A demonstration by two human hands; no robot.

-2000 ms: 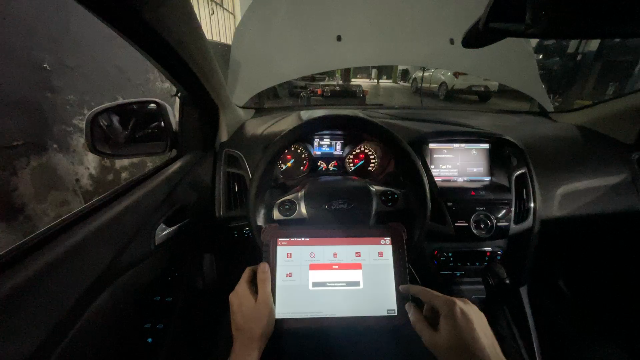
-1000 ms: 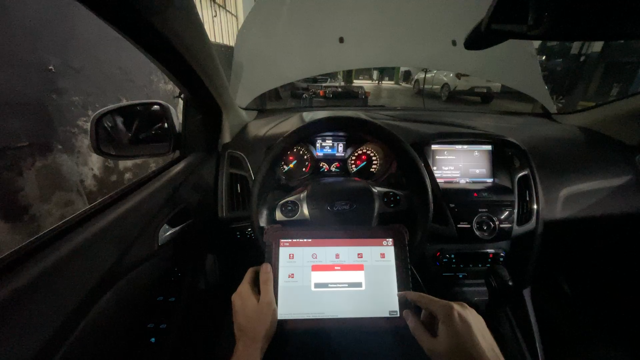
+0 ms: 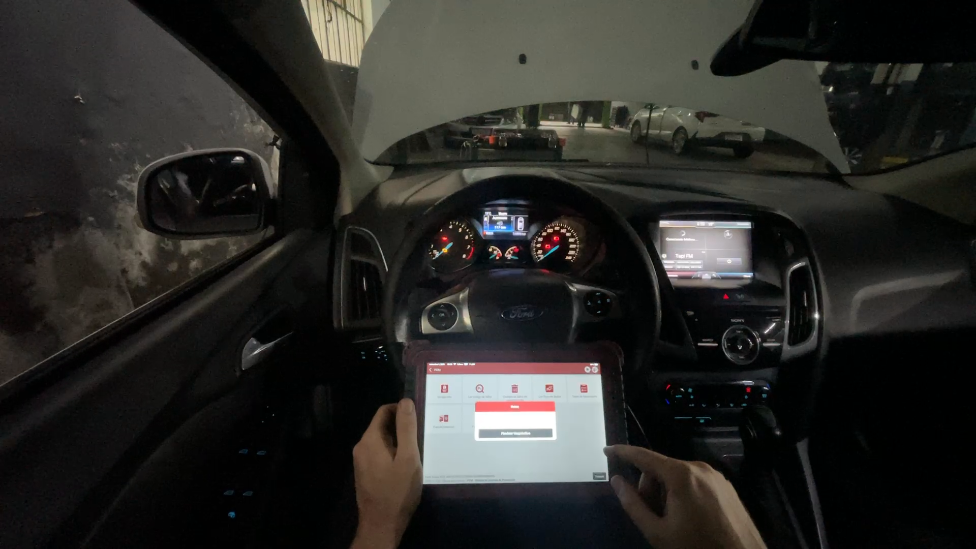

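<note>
A tablet in a dark case, its screen lit with red icons and a pop-up box, stands upright in front of the steering wheel of a Ford car. My left hand grips the tablet's left edge, thumb on the front of the frame. At the lower right edge is my right hand, index finger and thumb touching the case beside the screen; its other fingers are curled and partly in shadow. Behind the wheel the instrument cluster glows, with dials and warning lights on.
A lit centre display sits right of the wheel, above the audio knob and the gear lever. The driver's door is at the left. Beyond the windscreen, the raised bonnet partly hides a white car.
</note>
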